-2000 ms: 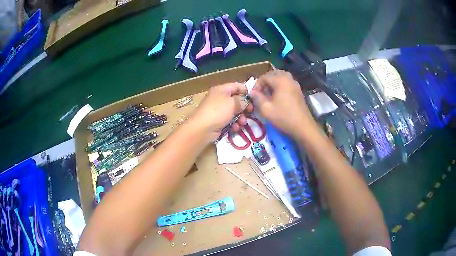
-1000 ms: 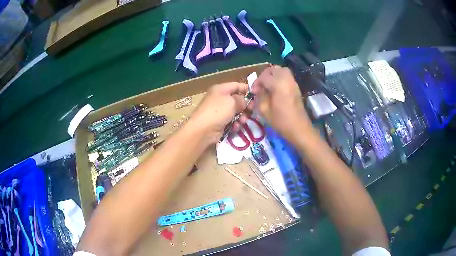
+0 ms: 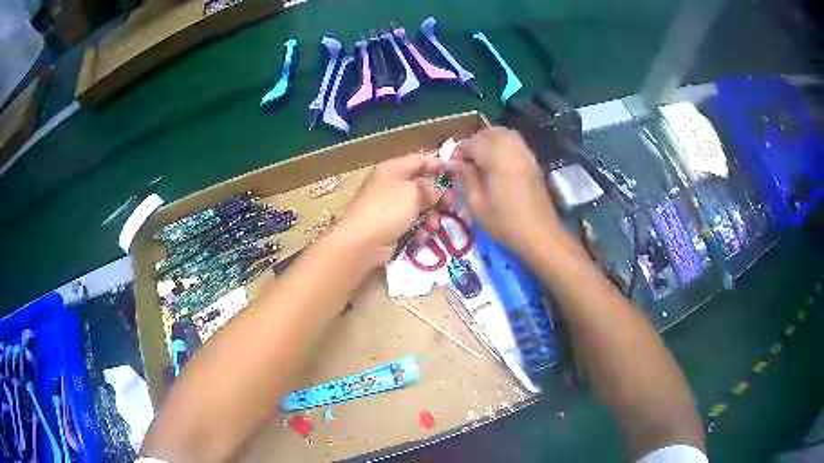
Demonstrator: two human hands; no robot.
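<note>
My left hand [image 3: 394, 201] and my right hand [image 3: 502, 185] meet above the far edge of the cardboard tray [image 3: 298, 170]. My left fingers hold a small narrow dark green circuit board [image 3: 442, 181], mostly hidden by the fingers. My right fingertips are pinched close against its upper end, beside a small white piece [image 3: 449, 147]; what they grip is too small to tell. A light-blue housing half-shell [image 3: 351, 383] lies in the near part of the tray. Red-handled scissors [image 3: 426, 254] lie on white paper [image 3: 408, 278] below my hands.
Spare circuit boards [image 3: 221, 237] are piled at the tray's upper left. Coloured shells [image 3: 408, 65] stand in a row beyond the tray. Red scraps [image 3: 301, 425], a thin white stick [image 3: 441, 329] and tiny shiny specks lie in the tray. A blue bin [image 3: 63, 339] is at left, bagged parts [image 3: 678, 244] at right.
The view has shifted slightly. Both hands stay together at the same place, with small finger movements at the board; my right hand has lowered a little.
</note>
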